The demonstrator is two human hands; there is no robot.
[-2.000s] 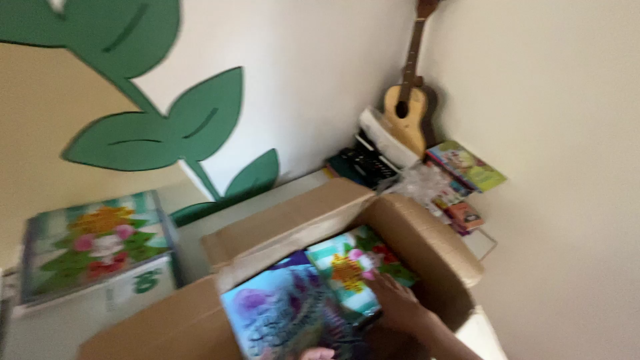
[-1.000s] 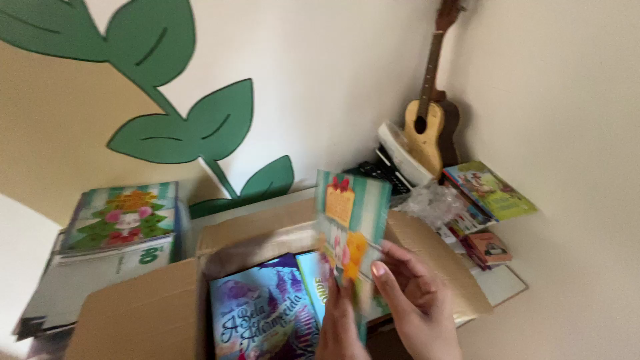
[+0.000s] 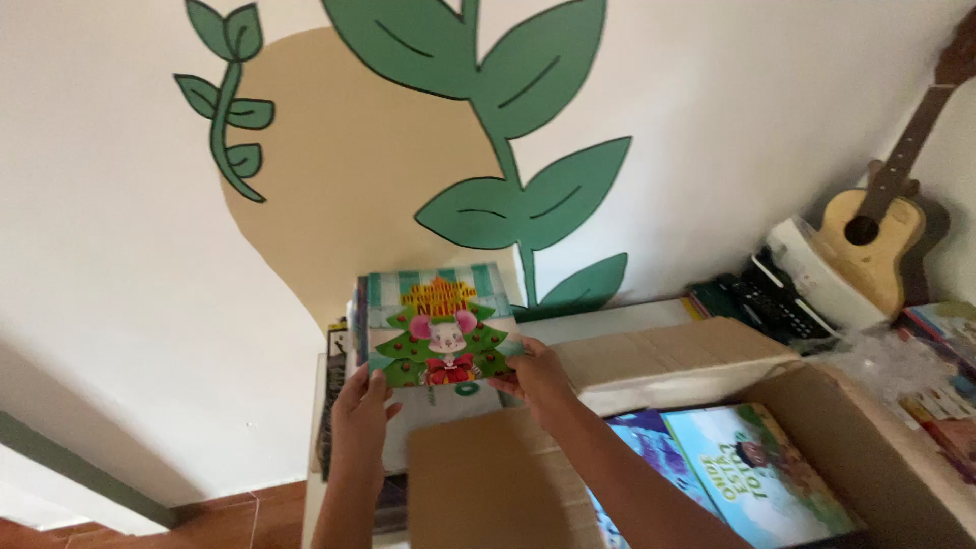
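A children's picture book (image 3: pixel 442 328) with a mouse and a Christmas tree on its cover lies between my two hands, at the top of a stack of books left of the cardboard box. My left hand (image 3: pixel 362 404) holds its lower left corner, and my right hand (image 3: pixel 537 377) grips its lower right edge. Inside the open cardboard box (image 3: pixel 656 354) at the lower right are a blue and purple book (image 3: pixel 659 450) and a light blue book (image 3: pixel 762 473), side by side. My right forearm passes over the box's near left part and partly covers the purple book.
A small guitar (image 3: pixel 877 221) leans in the corner at the right, by a white container (image 3: pixel 827 274) and a black telephone (image 3: pixel 770 305). Clear plastic wrap (image 3: pixel 877 366) and more books (image 3: pixel 945 335) lie beyond the box. A box flap (image 3: pixel 496 473) sticks out beside the stack.
The mouse-cover book was held up over the box one second ago; my hands have carried it left to the stack. A light blue book now shows in the box. The view has swung left.
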